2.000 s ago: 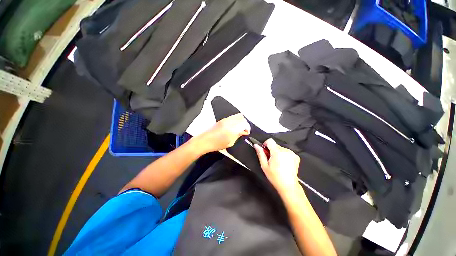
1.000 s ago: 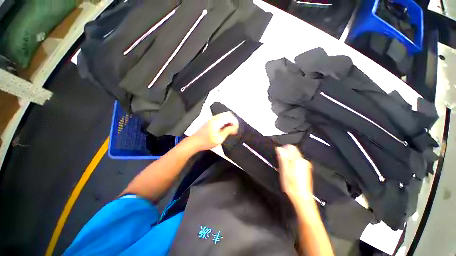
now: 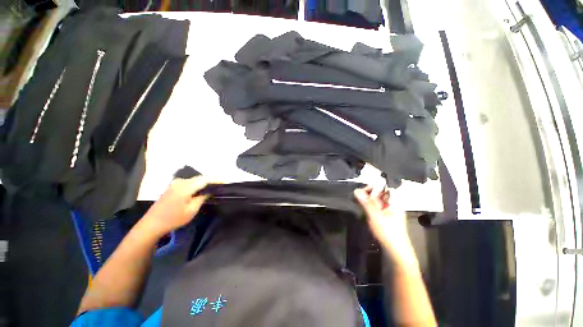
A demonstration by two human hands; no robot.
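Note:
A dark zip pocket panel [image 3: 281, 191] lies stretched across the table's near edge, its thin silver zipper [image 3: 275, 204] running left to right. My left hand [image 3: 182, 201] holds the panel's left end, with a dark corner showing beyond the fingers. My right hand [image 3: 376, 201] holds the right end. No snips can be made out; the right fingers are slightly blurred.
A messy pile of dark panels [image 3: 332, 96] lies ahead on the white tabletop [image 3: 185, 137]. Laid-out panels [image 3: 83, 96] hang over the left end. A black strip [image 3: 460, 121] lies at right. A blue basket [image 3: 83, 239] is below left.
The view has turned right. The panel, earlier slanting, now lies level and stretched between both hands. The right hand has moved to its right end; the dark snips seen in it earlier no longer show.

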